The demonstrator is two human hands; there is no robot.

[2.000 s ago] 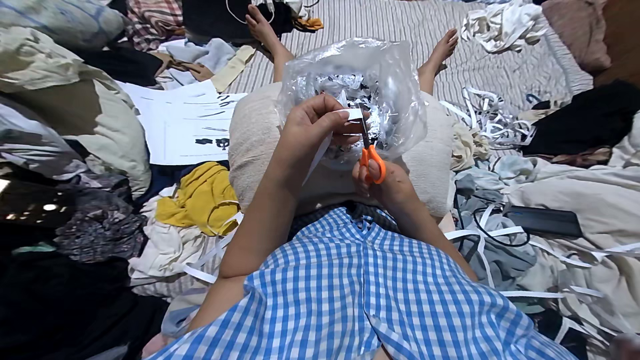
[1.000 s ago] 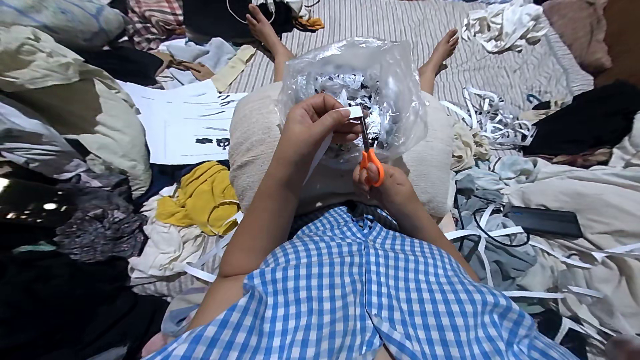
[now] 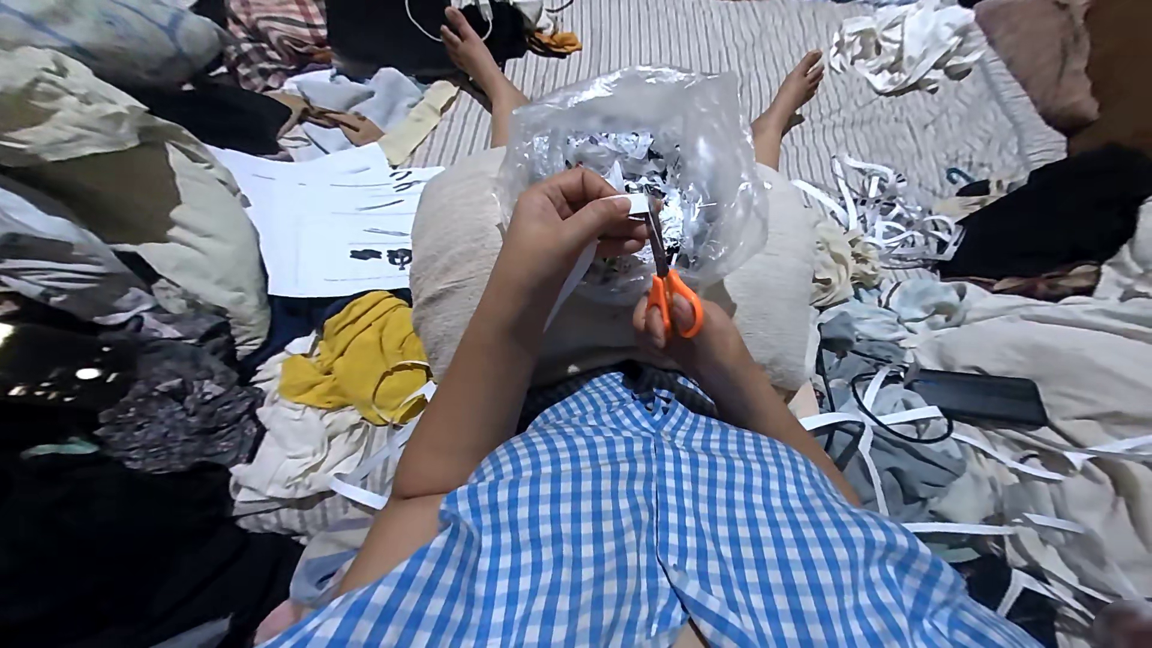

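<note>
My left hand [image 3: 576, 216] pinches a narrow white strip [image 3: 637, 204] between thumb and fingers, and the strip's tail hangs down beside the wrist. In my right hand [image 3: 688, 328] is a pair of orange-handled scissors [image 3: 664, 283], their blades pointing away from me at the strip's end. Whether the blades touch the strip is hard to tell. Below and beyond both hands, a clear plastic bag [image 3: 720, 135] lies open with small silvery and white pieces [image 3: 688, 216] inside. It rests on a cream cushion [image 3: 459, 261] across my lap.
Printed white sheets [image 3: 315, 216] and a yellow cloth [image 3: 360, 355] lie at the left among heaped clothes. At the right are tangled white strips [image 3: 886, 216], a black rectangular device [image 3: 981, 397] and a dark cable [image 3: 891, 432]. A striped cloth [image 3: 621, 40] spreads beyond my feet.
</note>
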